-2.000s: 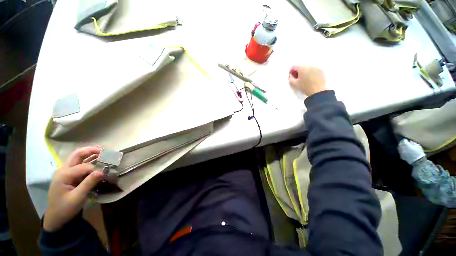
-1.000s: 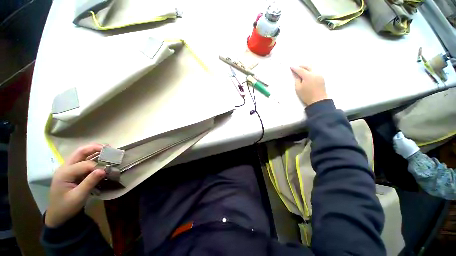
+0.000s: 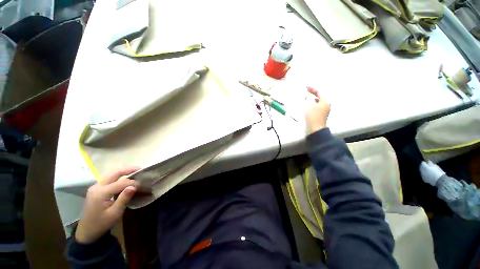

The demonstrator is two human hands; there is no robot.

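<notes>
A beige bag body lies open on the white table, with yellow edge trim at its left and far corners. My left hand grips its near left corner at the top edge, thumb over the edge and fingers behind. My right hand is over the table right of the tools, away from the bag, its fingertips close together; whether it holds something small cannot be told. A green-handled awl and pink-handled snips with dark cord lie between the bag and my right hand.
A wooden stick lies by the awl. A red and white bottle stands behind. A folded beige piece and stacked bags lie farther back. More bags are beside my lap. Another person's gloved hand is at right.
The view has shifted, so table things sit lower. The grey tabs at the bag's edge no longer show. My right hand has moved nearer the awl, its fingers now pointing up and away.
</notes>
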